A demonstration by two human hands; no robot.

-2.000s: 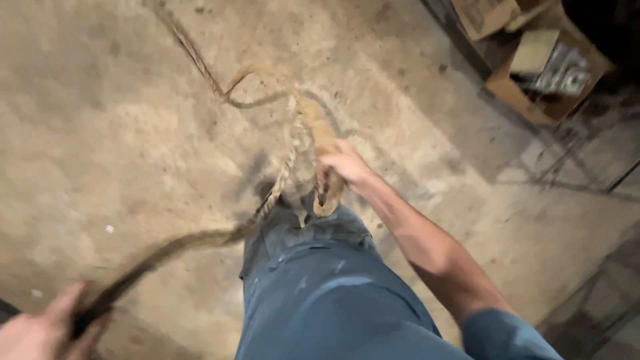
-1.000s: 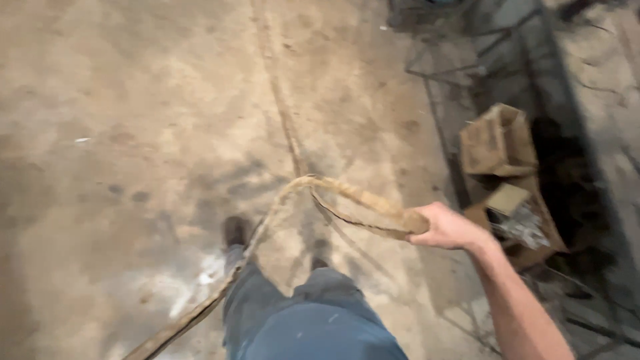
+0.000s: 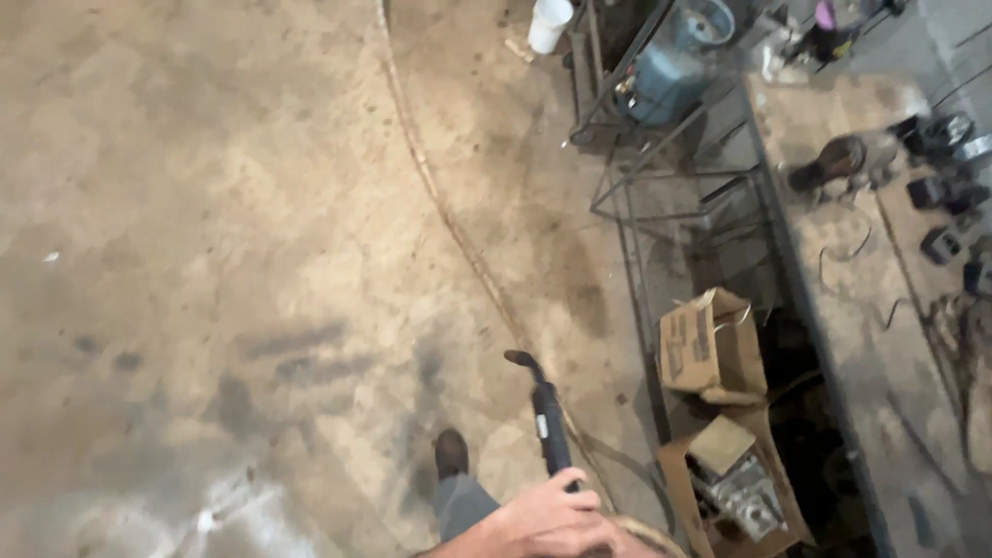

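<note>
A black welding torch with a bent neck points up and away from me in the lower middle. My left hand reaches in from the bottom edge and is closed around the back of its handle. What looks like part of my right hand lies against the left at the bottom edge; its grip is cut off and unclear. A tan-sheathed cable runs along the floor from the top and passes under the torch. A tan loop shows beside my hands.
Right of me stands a long workbench with tools on it. Beside it on the floor are an open cardboard box and another box of metal parts. Farther off are a metal frame, a blue gas cylinder and a white bucket.
The black torch has come into view in my left hand. My right hand, earlier out to the right holding the tan cable, is now low by the left. The view has swung toward the bench.
</note>
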